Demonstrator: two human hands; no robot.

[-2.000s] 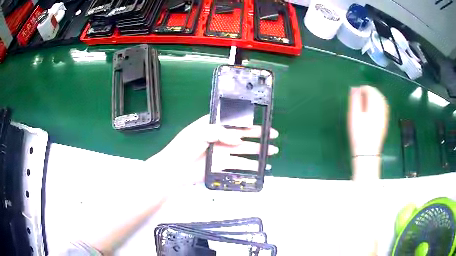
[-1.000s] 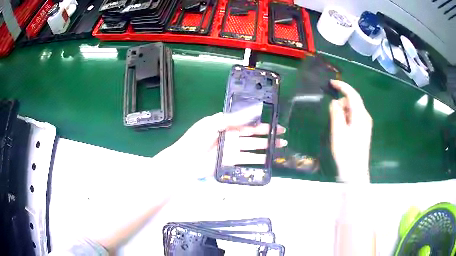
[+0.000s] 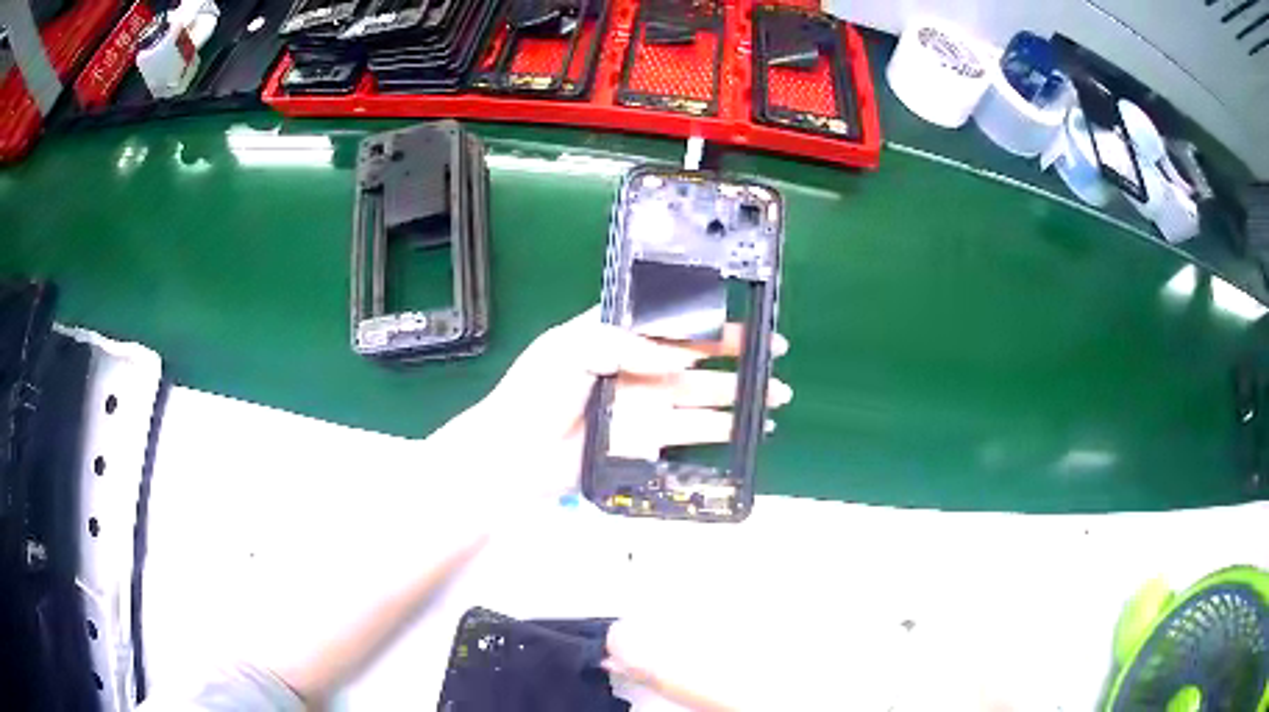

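My left hand [image 3: 557, 397] holds upright phone frames [image 3: 675, 494], a thin stack by its doubled edge, over the green belt's near edge. Its fingers show through the window. My right hand [image 3: 654, 665] is low in the picture, washed out and partly cut off. Its fingertips are on the right edge of a dark phone frame [image 3: 536, 670] at the bottom edge, over the set-aside pile on the white surface. That frame hides most of the pile. A frame stack [image 3: 404, 327] lies on the belt to the left.
A red tray [image 3: 585, 111] with frames lies beyond the belt [image 3: 946, 348]. White rolls [image 3: 939, 59] are at upper right. A green fan [image 3: 1204, 654] is at lower right. A black rack [image 3: 42, 529] is at far left. A red label [image 3: 109, 63] is at upper left.
My right hand has moved from the right of the belt, where it held a blurred dark frame, down to the set-aside pile. The frames laid out at right two seconds ago no longer show there.
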